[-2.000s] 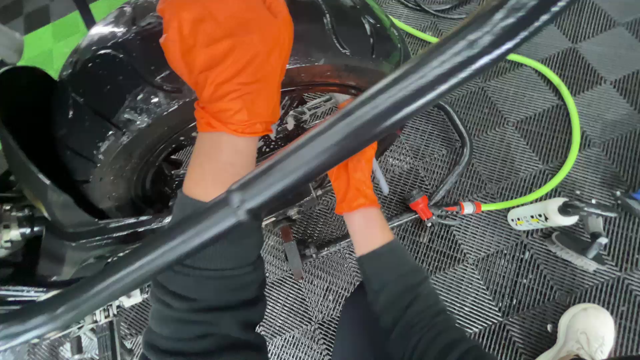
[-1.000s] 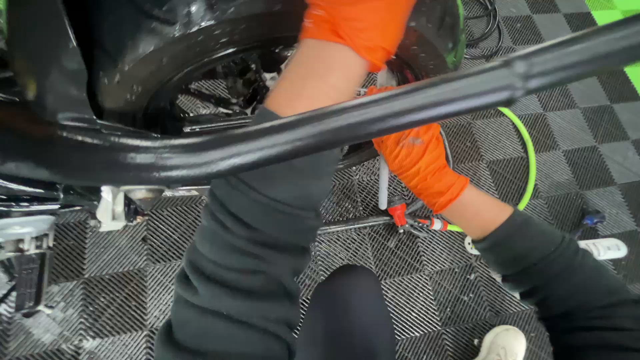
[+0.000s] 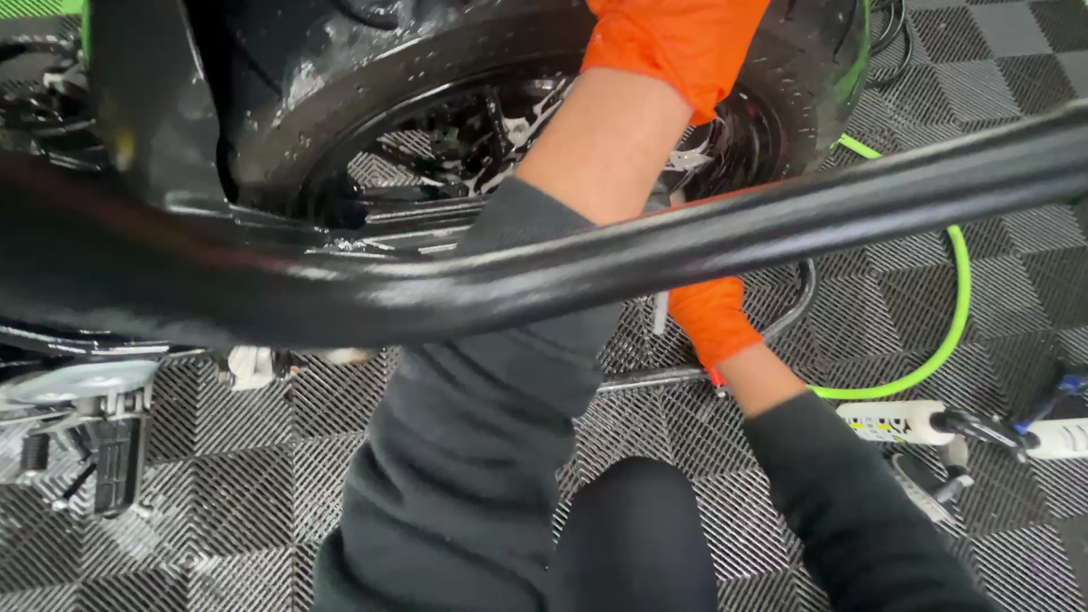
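Observation:
A wet, soapy motorcycle wheel with a wide black tyre (image 3: 340, 110) and dark spokes (image 3: 501, 127) fills the upper middle. My left hand (image 3: 680, 47), in an orange glove, reaches over the tyre at the top edge; its fingers are out of frame. My right hand (image 3: 710, 319), also gloved in orange, is low at the wheel's right side, beneath a black tube (image 3: 544, 280) that crosses the view and hides its fingers. A thin pale handle (image 3: 660, 313) sticks down beside the right hand; whether the hand holds it does not show.
A bright green hose (image 3: 959, 314) curves over the ribbed tile floor (image 3: 246, 510) at right. White spray bottles (image 3: 892, 421) lie near my right forearm. A footpeg (image 3: 119, 459) stands out at lower left. My knee (image 3: 637, 527) is at the bottom middle.
The view has shifted. The right forearm now comes in more steeply from below, and the right hand sits lower, partly behind the tube. The left hand is still over the tyre.

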